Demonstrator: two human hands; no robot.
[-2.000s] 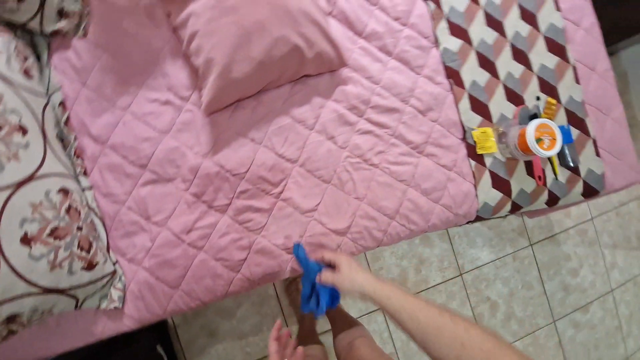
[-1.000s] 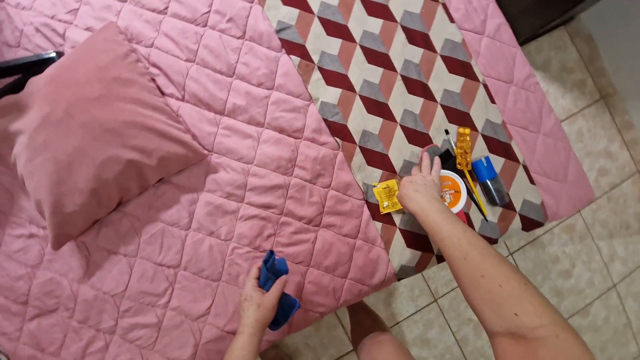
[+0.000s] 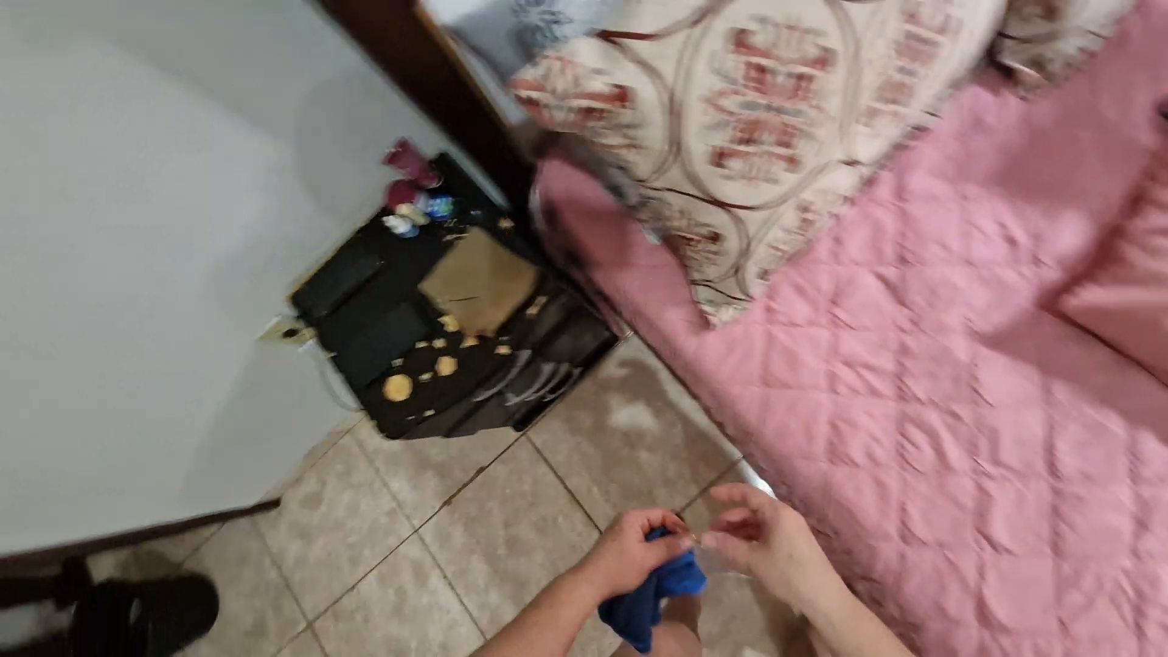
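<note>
Near the bottom middle of the head view, my left hand (image 3: 639, 550) holds a blue cloth (image 3: 652, 593), which hangs down below its fingers. My right hand (image 3: 762, 547) is just to the right, its thumb and index finger pinched close to the left fingertips. Something tiny and yellowish (image 3: 693, 538) shows between the fingertips of both hands; it is too small and blurred to name. My legs show partly under the cloth.
A pink quilted bedspread (image 3: 876, 392) covers the bed at right, with a patterned pillow (image 3: 776, 100) at its head. A black nightstand (image 3: 365, 319) with small items stands by the wall. Tiled floor (image 3: 493, 538) lies between; a black object (image 3: 146, 611) is at lower left.
The view has swung far over to the nightstand. My right hand, earlier at the items on the geometric-patterned cloth, is now beside my left hand, which still has the blue cloth.
</note>
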